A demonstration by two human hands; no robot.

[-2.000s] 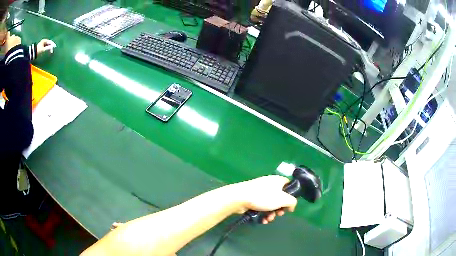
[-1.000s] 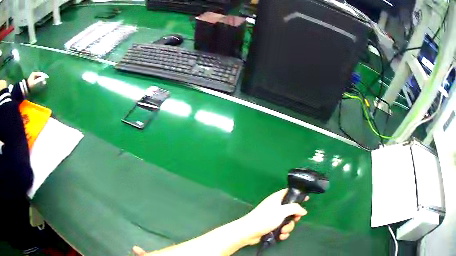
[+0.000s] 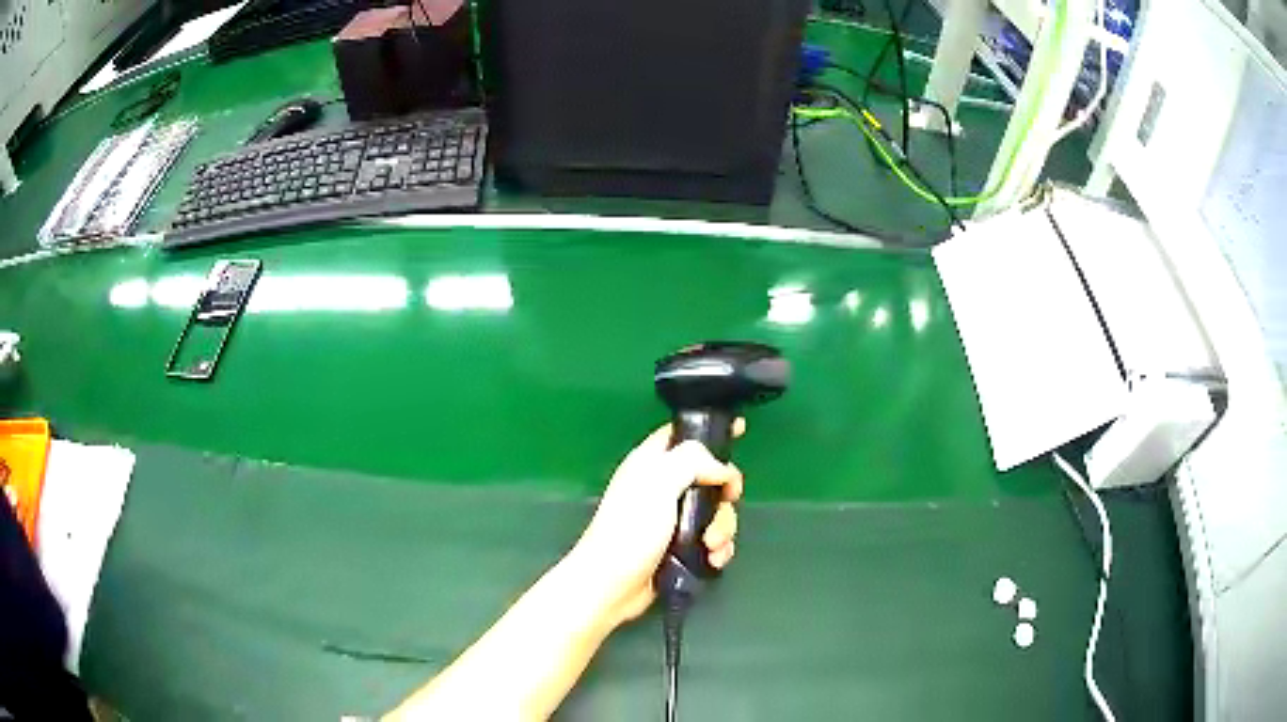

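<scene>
My left hand [image 3: 652, 505] is closed around the grip of a black barcode scanner [image 3: 723, 378], held upright in the middle of the view with its wide head at the top. My fingertips show on the right side of the grip. A black cable runs down from it. A phone frame assembly [image 3: 216, 319] lies on the glossy green strip at the left, its open window showing green and dark parts at its far end. My right hand is not in view.
A keyboard [image 3: 333, 172], mouse [image 3: 287, 120], dark brown box [image 3: 402, 57] and large black panel [image 3: 647, 102] stand beyond the strip. White sheet [image 3: 1035, 327] and white box [image 3: 1155, 430] are at right, white dots [image 3: 1026, 609] nearer. Orange tray [image 3: 23, 466] and dark sleeve [image 3: 31, 621] are at left.
The view has turned right. The scanner, still in my left hand, now shows near the middle and more upright. The phone assembly shows farther left. The white dots have come into view.
</scene>
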